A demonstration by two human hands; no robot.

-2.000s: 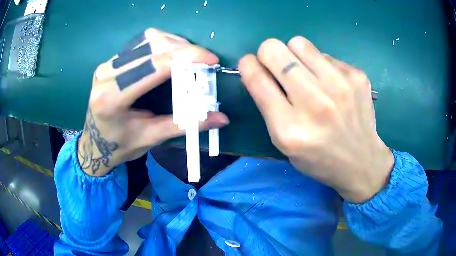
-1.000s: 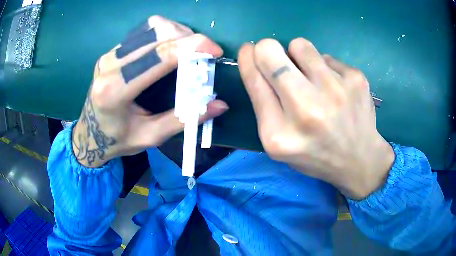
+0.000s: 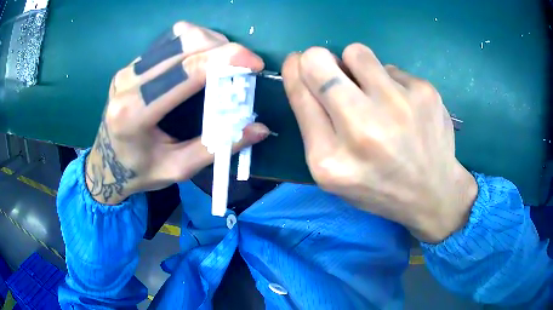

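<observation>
A white plastic housing (image 3: pixel 228 115) with two long legs pointing down is held upright between the fingers and thumb of my left hand (image 3: pixel 157 115). Grey-black tape bands wrap two fingers of that hand. My right hand (image 3: pixel 370 133) is closed around a slim silver blade or tool (image 3: pixel 272 75). Its thin end reaches the top right edge of the housing, and its other end shows past the right side of my hand. Most of the tool is hidden in my fingers, so its exact kind is unclear.
The green mat (image 3: pixel 388 24) covers the bench, with small white flecks (image 3: pixel 485 44) on it. A clear bag of glittery grains (image 3: pixel 27 51) lies at the far left. Below the bench are yellow floor lines and a blue slatted object (image 3: pixel 37 281) at the lower left.
Both hands have shifted slightly left, with the housing and tool. The housing has moved up from its earliest position, its legs now slanting a little. The tool's end stays at the housing's top edge.
</observation>
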